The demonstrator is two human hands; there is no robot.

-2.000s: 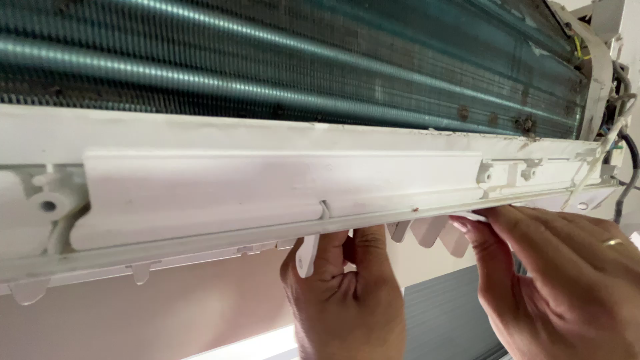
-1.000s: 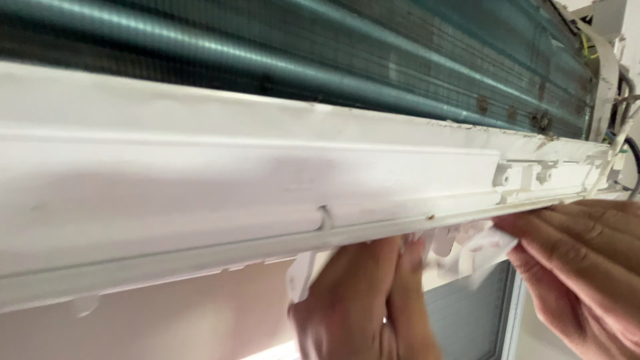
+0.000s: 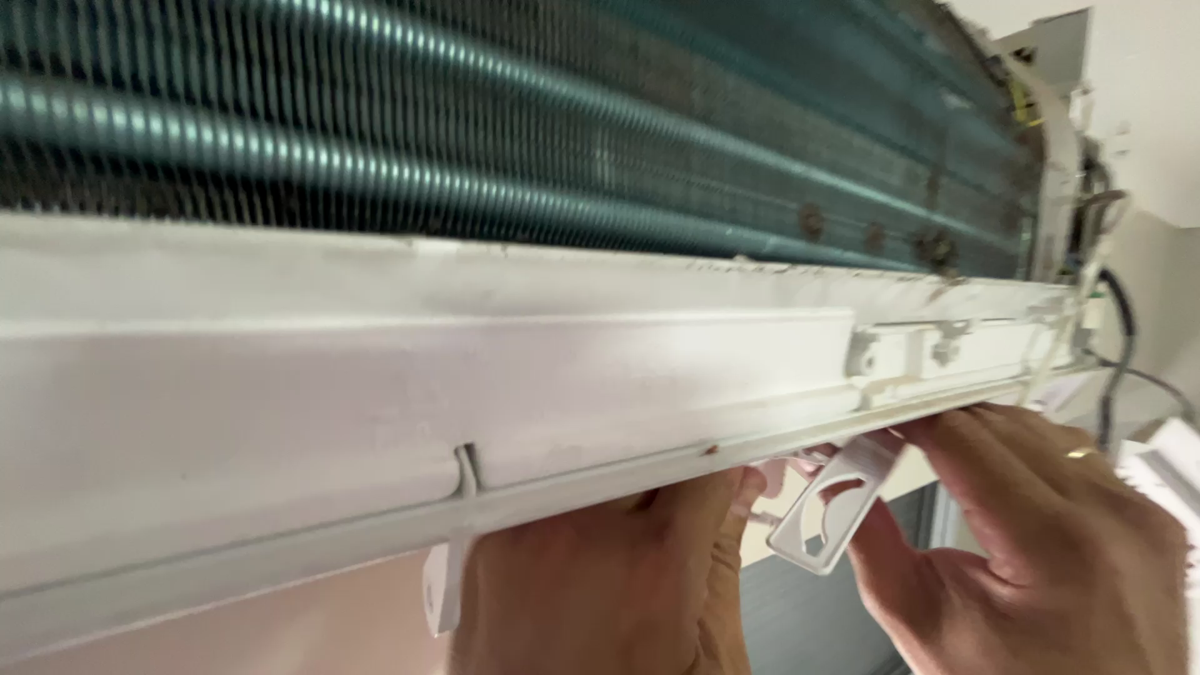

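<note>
Across the view runs the white plastic drain pan edge (image 3: 562, 375) of a wall air conditioner, with the finned evaporator coil (image 3: 525, 141) above it. Under the rim, my left hand (image 3: 609, 581) reaches up beside a small white tab (image 3: 441, 589); its fingertips are partly hidden, so its hold is unclear. Farther right, my right hand (image 3: 1022, 534) has its thumb and fingers around a white plastic piece with a curved cutout (image 3: 834, 506), which hangs tilted below the rim. Whether that piece is joined to the unit cannot be seen.
Dark cables (image 3: 1117, 347) hang at the unit's right end, near a thin yellow-green wire (image 3: 1027, 105). A grey panel (image 3: 797, 609) shows below and behind my hands. A white ribbed object (image 3: 1167, 478) is at the right edge.
The white piece at my right hand now hangs tilted with its cutout showing; two seconds ago only a small part of it showed. My left hand has moved farther under the rim.
</note>
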